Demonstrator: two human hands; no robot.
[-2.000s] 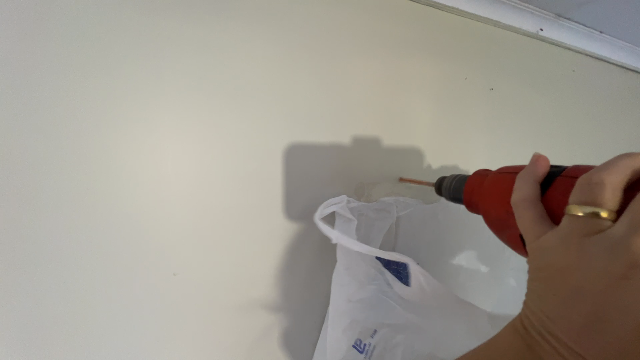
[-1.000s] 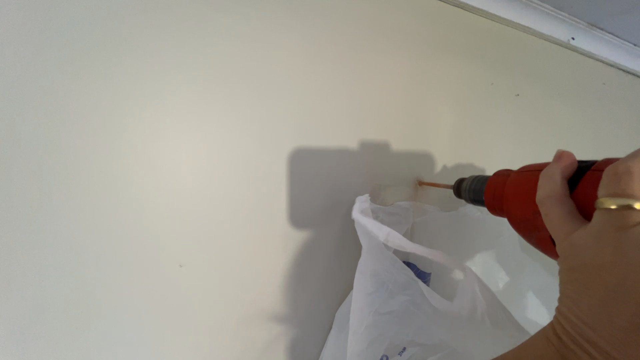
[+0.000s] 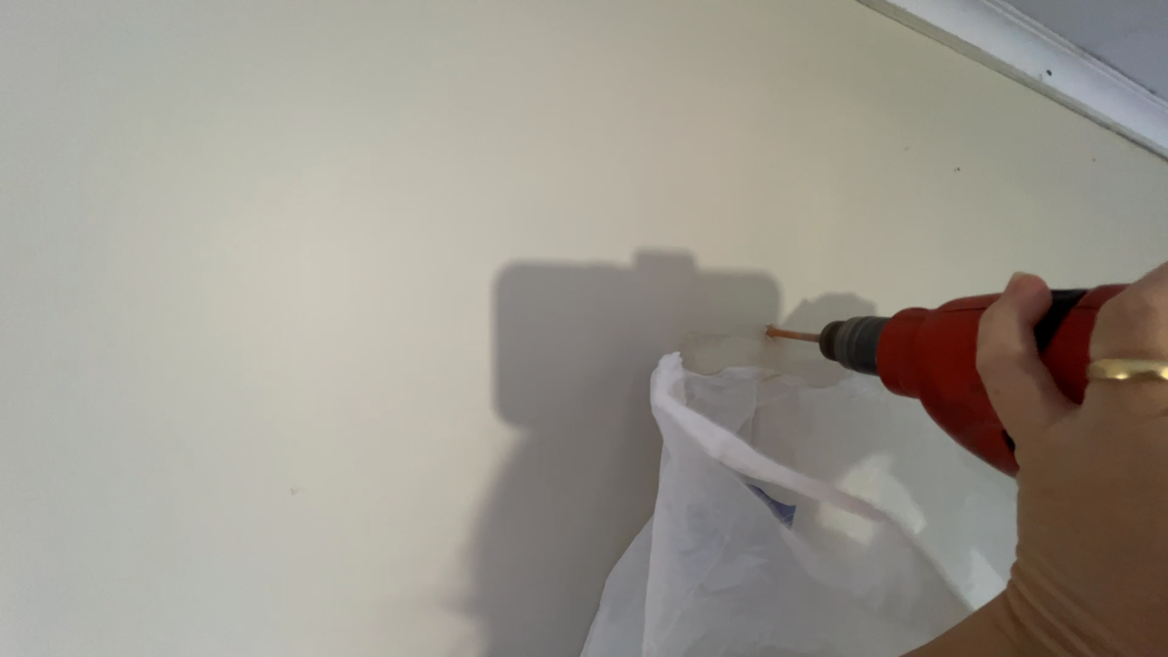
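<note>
My left hand (image 3: pixel 1086 465) is at the right edge, a gold-coloured ring on one finger, and its fingers wrap over the body of a red power drill (image 3: pixel 940 351). The drill points left, and the tip of its thin drill bit (image 3: pixel 792 335) is at the pale wall (image 3: pixel 301 274). Below the bit, a white plastic bag (image 3: pixel 721 547) hangs against the wall with its mouth gaping and a blue print partly showing. A translucent patch lies on the wall at the bag's upper edge. The drill's rear and handle are out of view, as is my right hand.
White moulding (image 3: pixel 1031 64) runs diagonally across the upper right corner, with a grey surface beyond it. A few small dark marks dot the wall and the moulding. A broad shadow falls on the wall left of the bit and continues down beside the bag.
The bag's mouth and handle loop have shifted and folded differently, and less of the blue print shows than two seconds ago. My left hand keeps its grip on the drill.
</note>
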